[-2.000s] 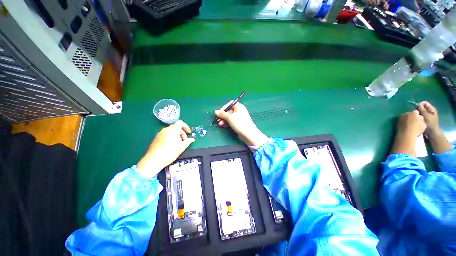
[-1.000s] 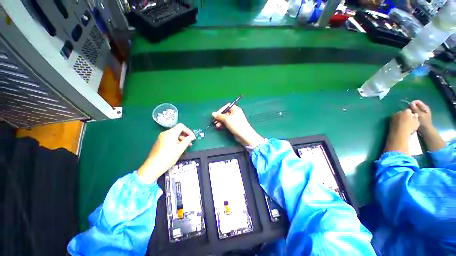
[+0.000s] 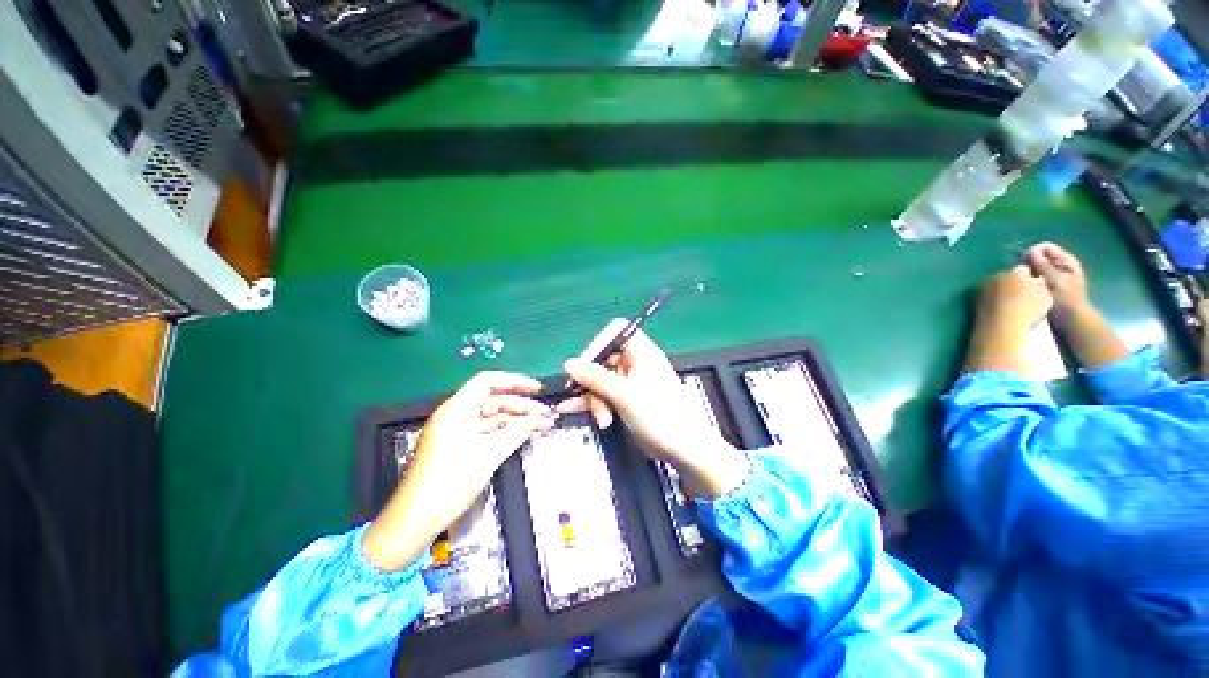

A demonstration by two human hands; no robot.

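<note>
A black foam tray [image 3: 647, 536] lies at the near edge with four phone units in its slots. My right hand [image 3: 646, 397] holds dark tweezers [image 3: 634, 329], their tip pointing down-left to my left fingertips. My left hand [image 3: 467, 444] is over the tray's upper edge near the second unit [image 3: 578, 517], its fingertips pinched; a tiny whitish bit seems to be there, too small to make out. A small pile of whitish-blue parts [image 3: 483, 344] lies on the green mat beyond the tray. A clear round cup [image 3: 394, 298] of whitish bits stands to its left.
A grey vented metal cabinet [image 3: 186, 159] stands at left. A plastic-wrapped post [image 3: 1021, 126] stands at far right. Another worker's hands [image 3: 1028, 311] and blue sleeves are at right. A black tray [image 3: 385, 47] lies at the far left of the bench, more items at far right.
Both hands have moved from the small pile back over the tray, and the fingertips and tweezers have come together. The pile is uncovered. The view has shifted, so the scene sits further left.
</note>
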